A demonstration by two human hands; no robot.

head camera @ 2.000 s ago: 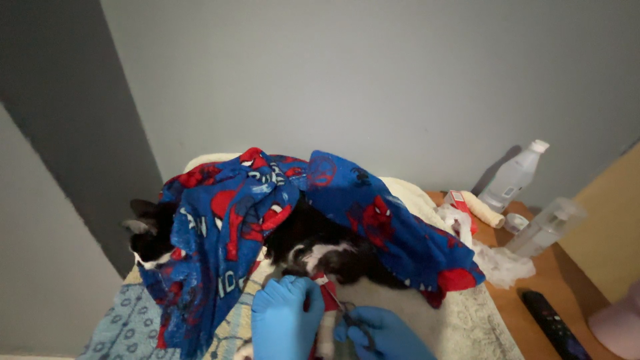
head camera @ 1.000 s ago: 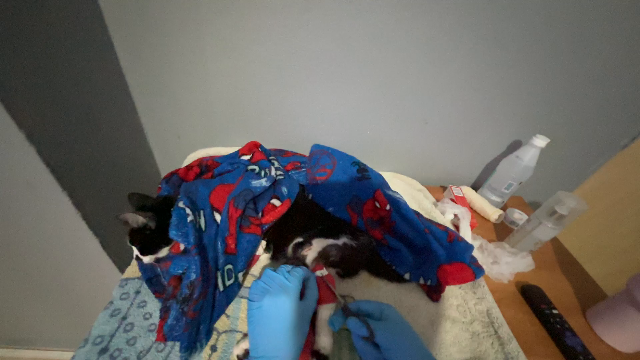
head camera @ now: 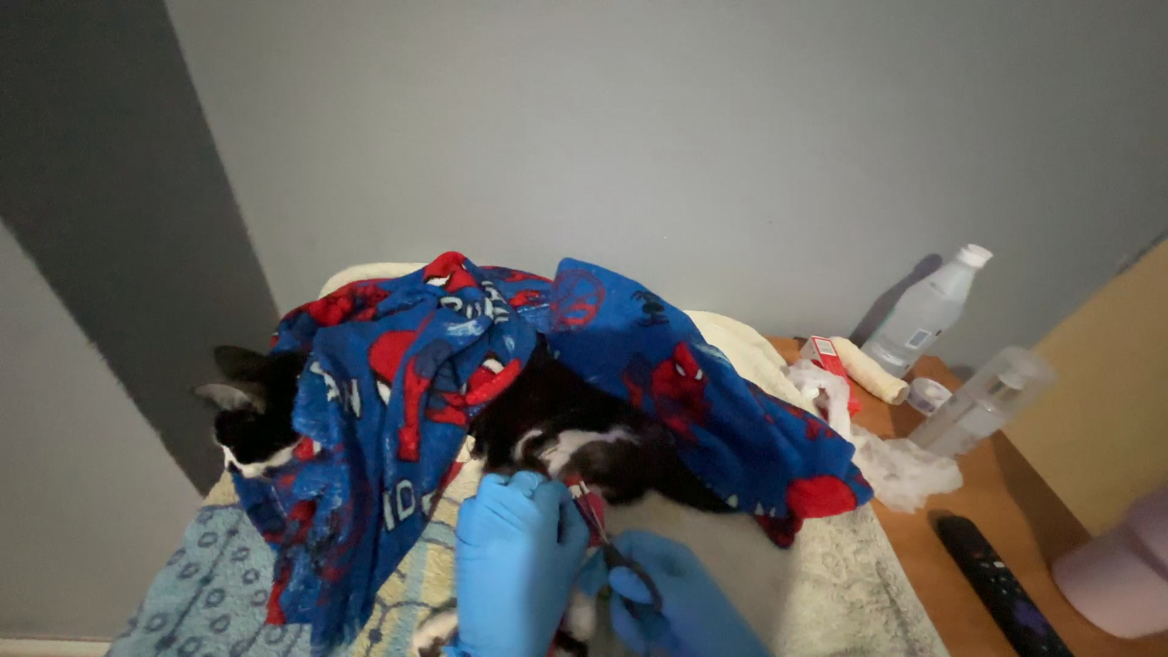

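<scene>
A black-and-white cat [head camera: 265, 415] lies on its side on a patterned towel, its head at the left. A blue and red printed fleece blanket [head camera: 411, 365] covers much of its body, leaving part of the belly and a hind leg bare. My left hand [head camera: 520, 547], in a blue glove, is curled against the cat's underside; what its fingers pinch is hidden. In my right hand [head camera: 671, 584], also gloved in blue, is a pair of scissors [head camera: 630, 568] with dark handles. Their blades point up and left at a red patch [head camera: 584, 502] beside my left fingers.
On the wooden table [head camera: 995, 493] at the right are a clear bottle with a white cap [head camera: 926, 310], a clear pump bottle [head camera: 985, 401], a bandage roll [head camera: 867, 370], a red-and-white box [head camera: 826, 356], crumpled gauze [head camera: 903, 470], a black remote control [head camera: 999, 584] and a pink container [head camera: 1118, 566].
Both hands stay close together at the cat's underside, with only small shifts. The scissors remain in my right hand. The blanket lies as before.
</scene>
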